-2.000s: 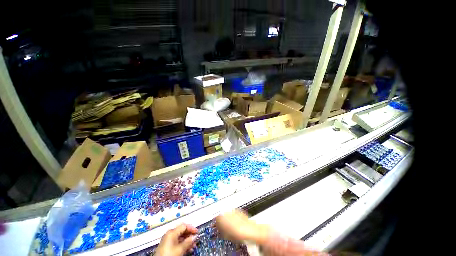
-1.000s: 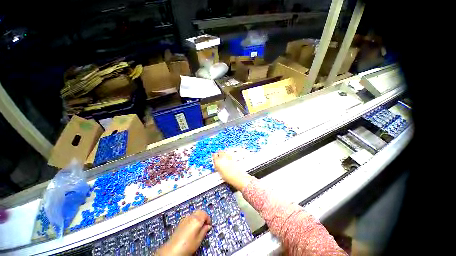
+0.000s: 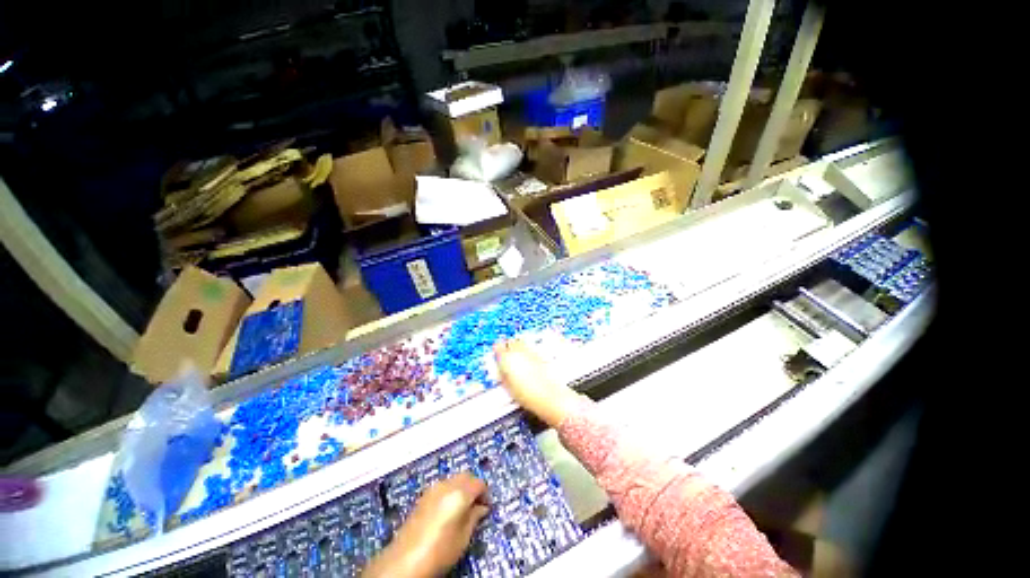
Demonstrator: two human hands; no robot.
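A PCB panel (image 3: 514,497) lies on the near track, with a second panel (image 3: 305,540) beside it on the left. My left hand (image 3: 443,525) is over the panel with its fingers bent together; whether it holds a part cannot be seen. My right hand (image 3: 529,378) reaches over the rail to the near edge of the pile of blue components (image 3: 531,314) on the white ledge; its fingertips are small and blurred, and a held part cannot be made out. Dark red components (image 3: 384,379) lie in the middle of the blue ones.
A clear plastic bag (image 3: 169,446) with blue parts lies at the ledge's left end, near a pink item (image 3: 18,493). Another panel (image 3: 883,265) and a metal fixture (image 3: 830,314) are on the track at right. A blue bin (image 3: 416,271) and open cartons (image 3: 194,322) stand behind the ledge.
The right hand has moved from over the panel to the blue pile since the first frame and is still there. The left hand stays over the panel. The view has shifted slightly.
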